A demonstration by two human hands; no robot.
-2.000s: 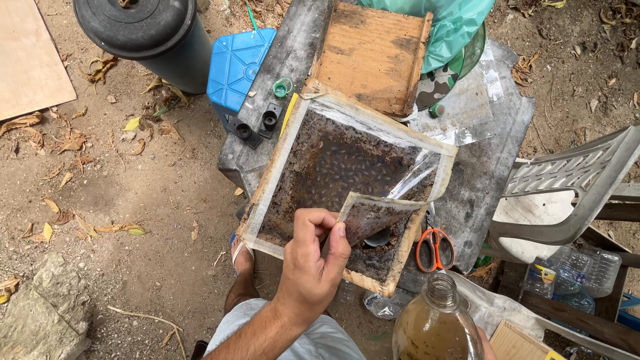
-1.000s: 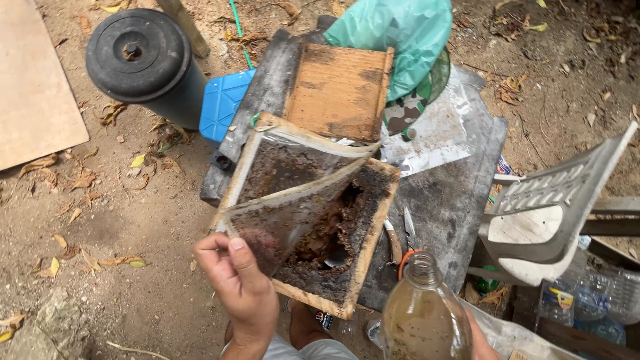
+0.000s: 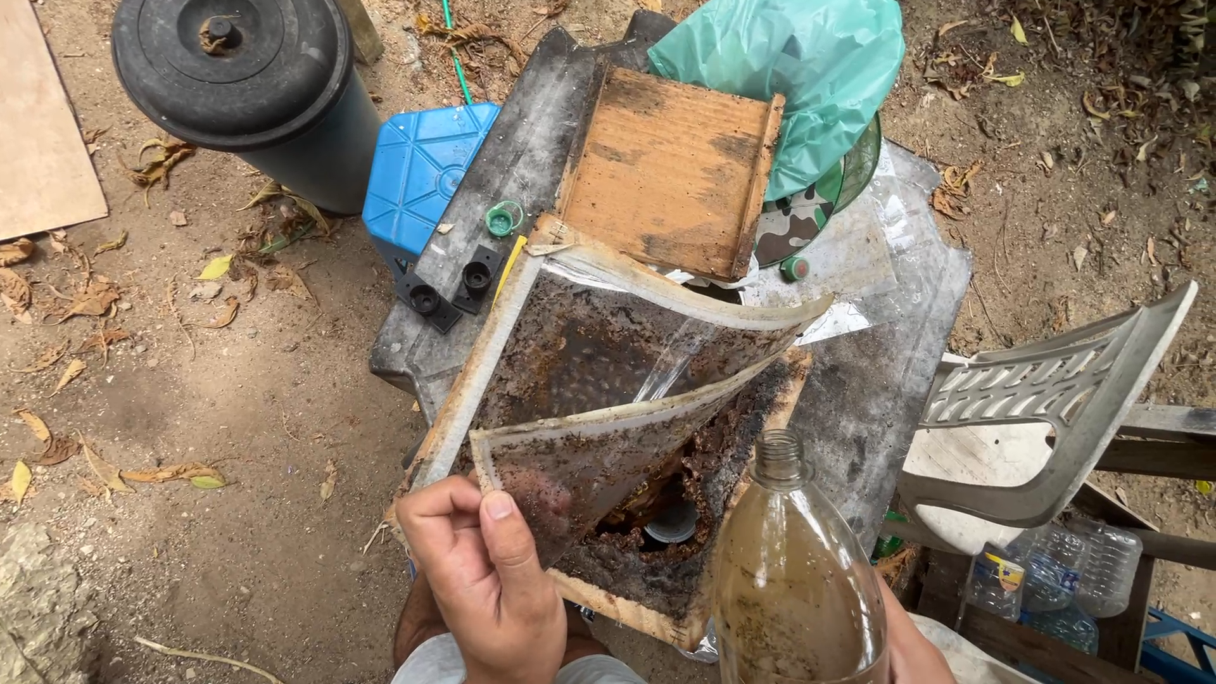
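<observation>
My left hand [image 3: 489, 570] pinches the near left corner of a clear plastic sheet [image 3: 608, 456] with pale taped edges, folded back over a wooden hive box [image 3: 646, 617]. Under the lifted sheet lie dark brown crusted nest material [image 3: 655, 575] and a round, pale cup-like thing [image 3: 672, 523]. The sheet's far edge still lies along the box. At the lower right, my right hand [image 3: 912, 636], mostly hidden, holds an uncapped clear plastic bottle [image 3: 798, 579] of murky brownish liquid, upright beside the box's right edge.
The box stands on a worn grey table [image 3: 855, 418] with a wooden panel [image 3: 674, 161], a green plastic bag [image 3: 788, 85], black plastic fittings [image 3: 477, 274] and a green cap [image 3: 503, 219]. Around it are a lidded bin [image 3: 313, 142], a blue container [image 3: 427, 171], a plastic chair [image 3: 1026, 427] and empty bottles [image 3: 1054, 570].
My left hand has drawn the sheet's corner from the box's near right part to its left side, uncovering the nest material. The bottle in my right hand now shows more fully.
</observation>
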